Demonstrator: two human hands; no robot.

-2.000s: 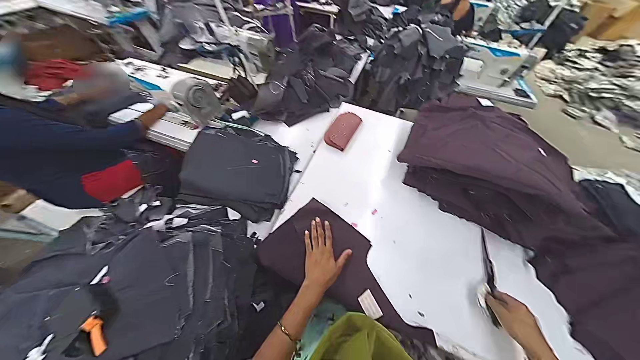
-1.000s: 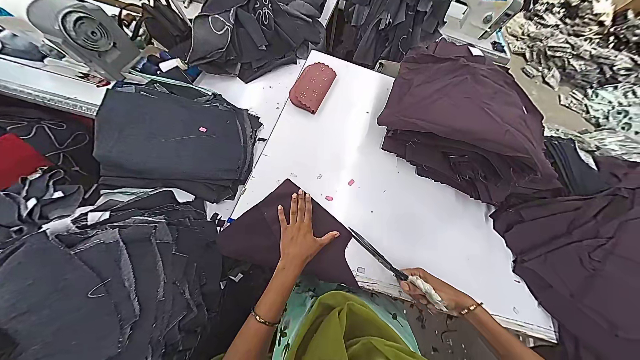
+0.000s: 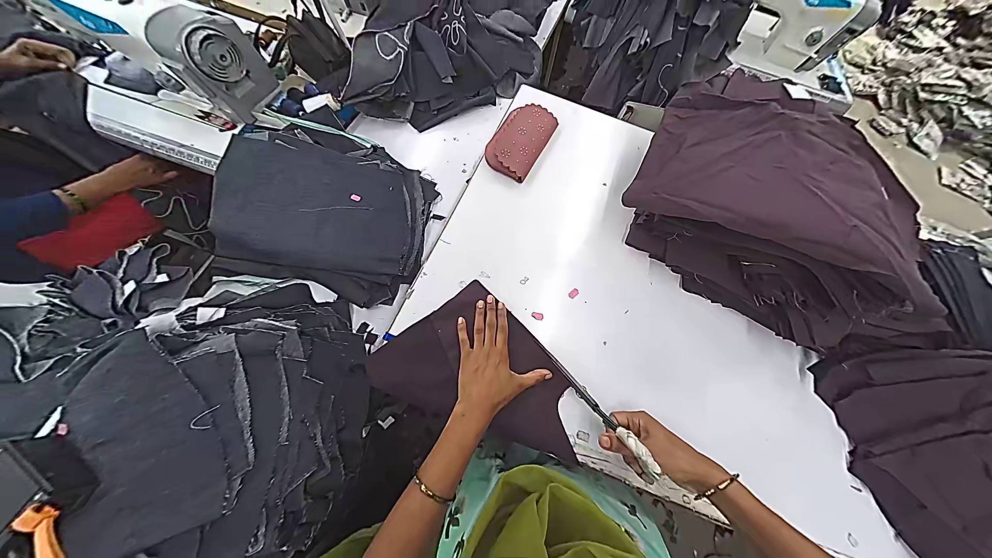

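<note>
My left hand (image 3: 490,370) lies flat, fingers apart, on a folded piece of dark maroon fabric (image 3: 434,353) at the near edge of the white table (image 3: 620,310). In my right hand (image 3: 659,449) is a pair of fabric scissors (image 3: 583,397) with cloth-wrapped handles. Their long dark blades run along the right edge of the maroon fabric, near my left thumb; whether the blades are parted cannot be told. Small pink tags (image 3: 573,294) lie on the table beyond the fabric.
A scalloped reddish case (image 3: 522,142) lies at the far end. Maroon fabric stacks (image 3: 775,178) stand right; dark grey fabric stacks (image 3: 314,205) stand left. A co-worker's hand (image 3: 124,180) is by a sewing machine (image 3: 213,58) at upper left. Another sewing machine (image 3: 814,35) is upper right.
My right hand has brought the scissors from the right part of the table to the maroon fabric's right edge. My left hand stays flat on the fabric. The view has shifted.
</note>
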